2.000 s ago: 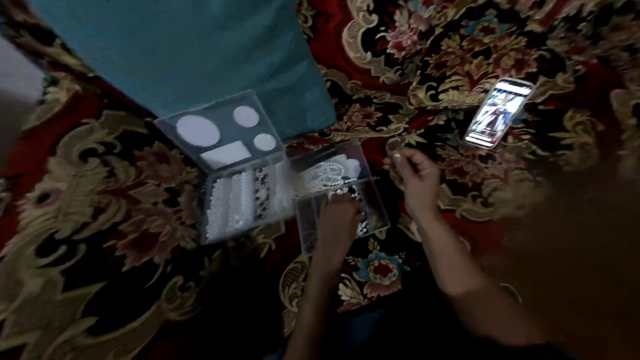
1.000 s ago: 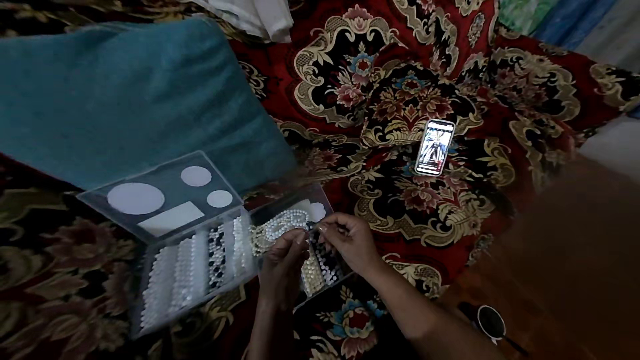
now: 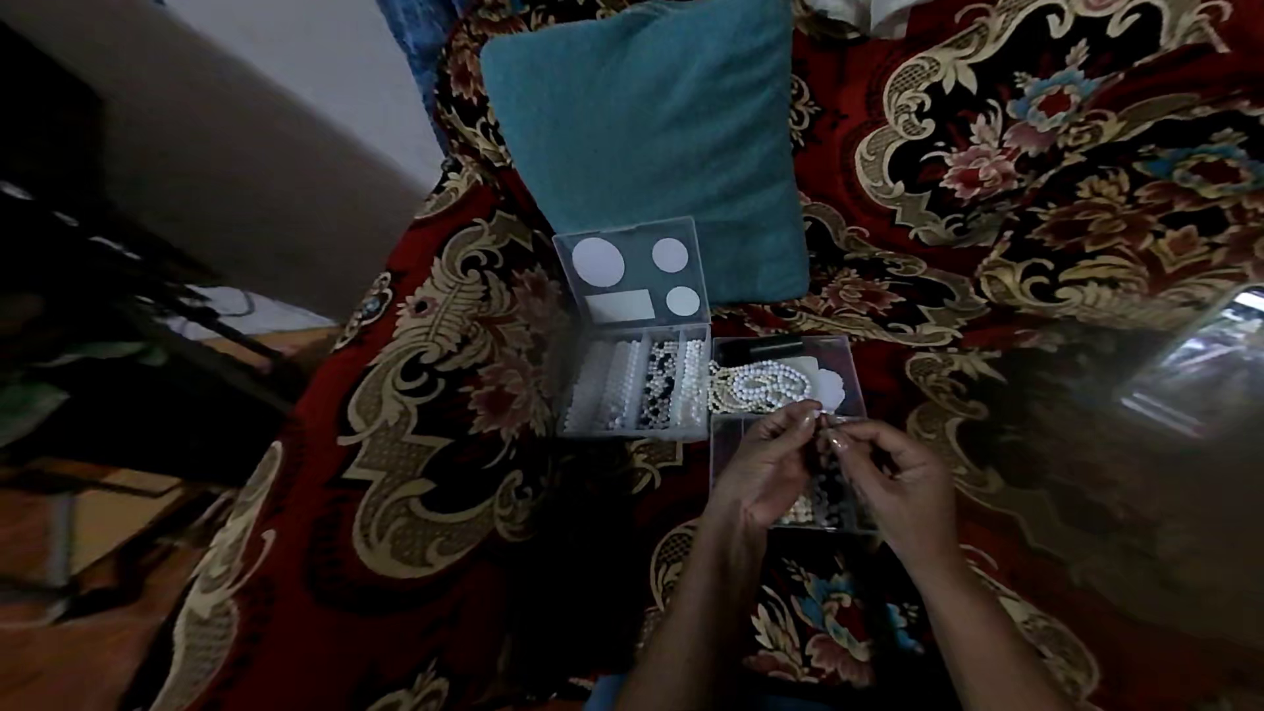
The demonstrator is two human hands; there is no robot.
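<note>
My left hand (image 3: 765, 469) and my right hand (image 3: 894, 479) meet over an open plastic box (image 3: 857, 367), thumbs and fingertips pinched close together. A small pale item, perhaps a bead, shows at the left fingertips; what the right fingers pinch is too small to tell. In the box's upper part lie coiled strings of white and cream beads (image 3: 765, 385), a white scalloped piece (image 3: 829, 389) and a black item (image 3: 776, 347). More beads show beneath my hands. Touching its left side, a clear compartment case (image 3: 635, 433) holds rows of white and black-and-white beads.
White round and rectangular pieces show on the raised case lid (image 3: 642, 273). A teal cushion (image 3: 662, 138) lies behind it on the floral red and black cover (image 3: 474, 395). At the right edge is a blurred, lit phone (image 3: 1200, 365). Dark furniture stands at the left.
Two seconds ago my left hand was down in the box and my right hand apart beside it; now both meet at the fingertips over the box. The view has swung left.
</note>
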